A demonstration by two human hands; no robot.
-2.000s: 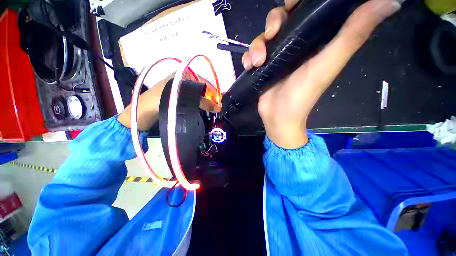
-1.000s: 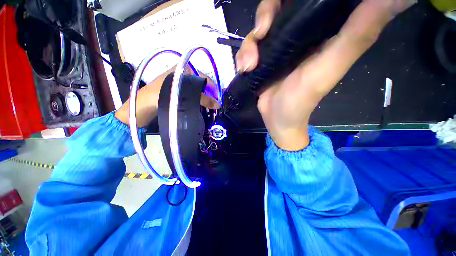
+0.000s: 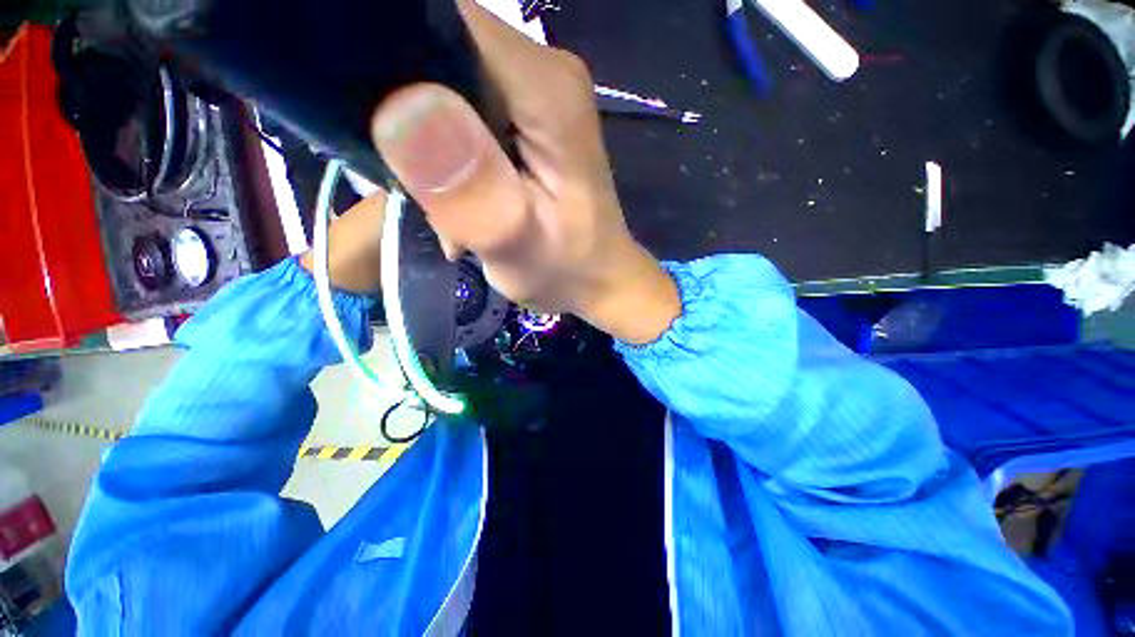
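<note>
The black headset, with two thin headband arcs glowing pale green-white, is held up in front of my lap. Its open ear cup shows a small lit circuit board with fine wires, partly hidden by my right wrist. My left hand is behind the headset; only the wrist area shows and its fingers are hidden. My right hand grips the thick black handle of the soldering iron, large and blurred across the upper left, over the headband's top. The iron's tip cannot be made out.
Tweezers, a flat white bar and a blue-handled tool lie on the black mat. A round black ear cushion lies far right. A black parts tray and red bin stand left. Blue crates are lower right.
My right hand has swung left and up with the black handle, uncovering the white bar and blue-handled tool and covering the paper. The headband glow went from red to violet-white to pale green.
</note>
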